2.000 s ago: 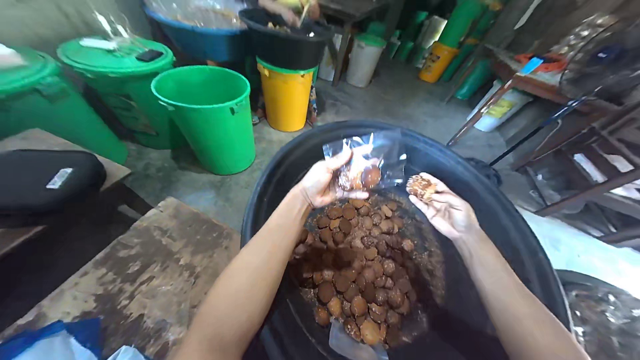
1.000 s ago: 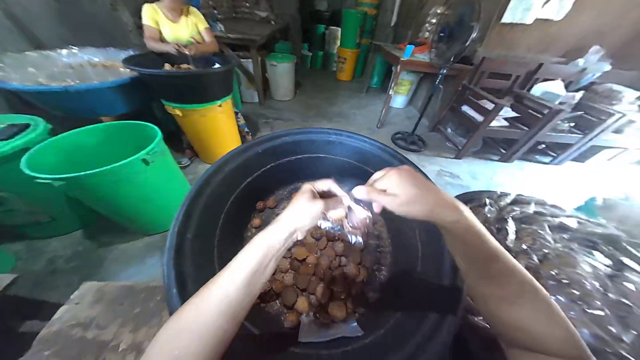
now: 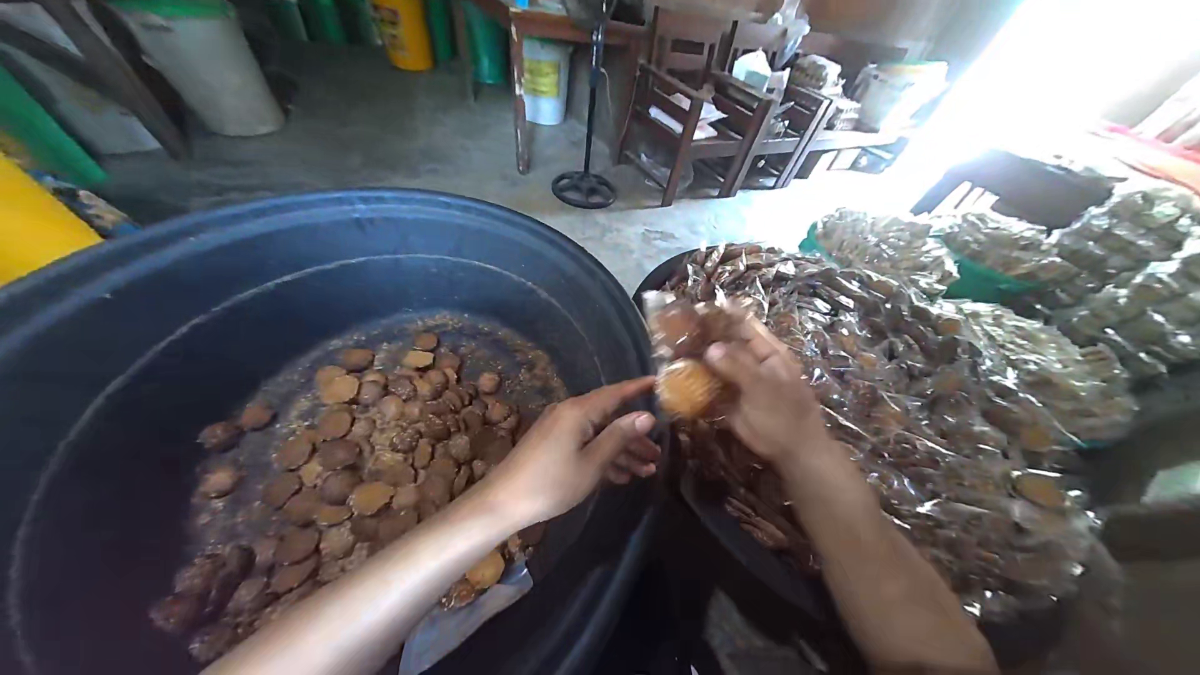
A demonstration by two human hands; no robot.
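Observation:
My right hand (image 3: pixel 764 398) holds a clear plastic bag of round brown cookies (image 3: pixel 689 380) above the right rim of a large black tub (image 3: pixel 375 220). My left hand (image 3: pixel 577 450) is beside the bag, its fingers apart and the index fingertip near the bag's left edge; whether it touches is not clear. Loose round brown cookies (image 3: pixel 370 497) and crumbs lie in the tub, with an empty-looking plastic bag (image 3: pixel 469 614) at their lower edge. To the right, another dark tub is heaped with filled clear bags (image 3: pixel 881 403).
Green basins (image 3: pixel 980 272) with more filled bags stand at the right. Behind the tubs are a pedestal fan's base (image 3: pixel 583 189), wooden chairs (image 3: pixel 689 127), a table (image 3: pixel 518 94) and a white bucket (image 3: pixel 546 80). A yellow container (image 3: pixel 33 220) is at the far left.
Both hands have moved from over the cookies to the right rim of the tub, the right one now holding the filled bag. The view has swung right, toward the heap of bags.

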